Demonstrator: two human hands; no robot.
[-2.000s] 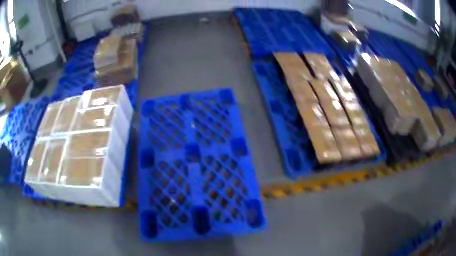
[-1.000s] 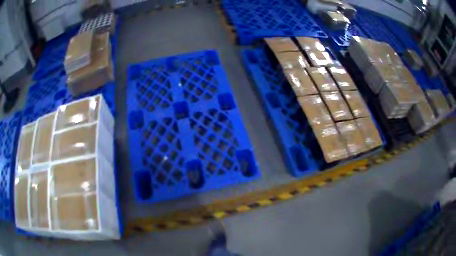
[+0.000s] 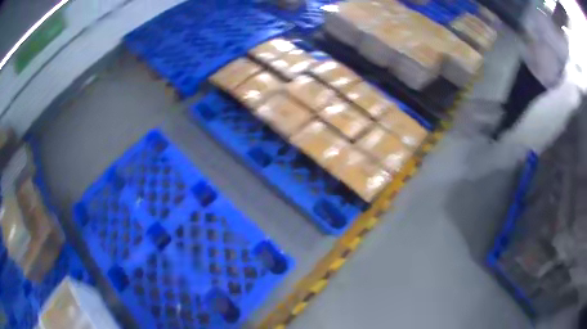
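Neither of my hands is in view. A blue plastic pallet (image 3: pixel 158 234) lies flat and empty on the grey floor at the lower left, with a lattice deck and square holes. Beside it to the right, small brown cartons (image 3: pixel 315 106) under shiny tape sit in rows on another blue pallet (image 3: pixel 257 157), whose left side is bare. The near end of this pallet is beside the yellow-black floor tape (image 3: pixel 360 238). The picture is tilted and blurred.
A white-sided carton block (image 3: pixel 74 308) is cut off at the lower left. Flat brown carton stacks (image 3: pixel 399 38) lie on a dark pallet. A person (image 3: pixel 540 58) stands at the upper right. A blue-edged pallet with a blurred grey-brown load (image 3: pixel 553 225) is at the right edge.
The view has swung to the right and tilted. The empty pallet, earlier lifted or further out over the tape, lies behind the tape. A person has come into view, and more of the right-hand load shows.
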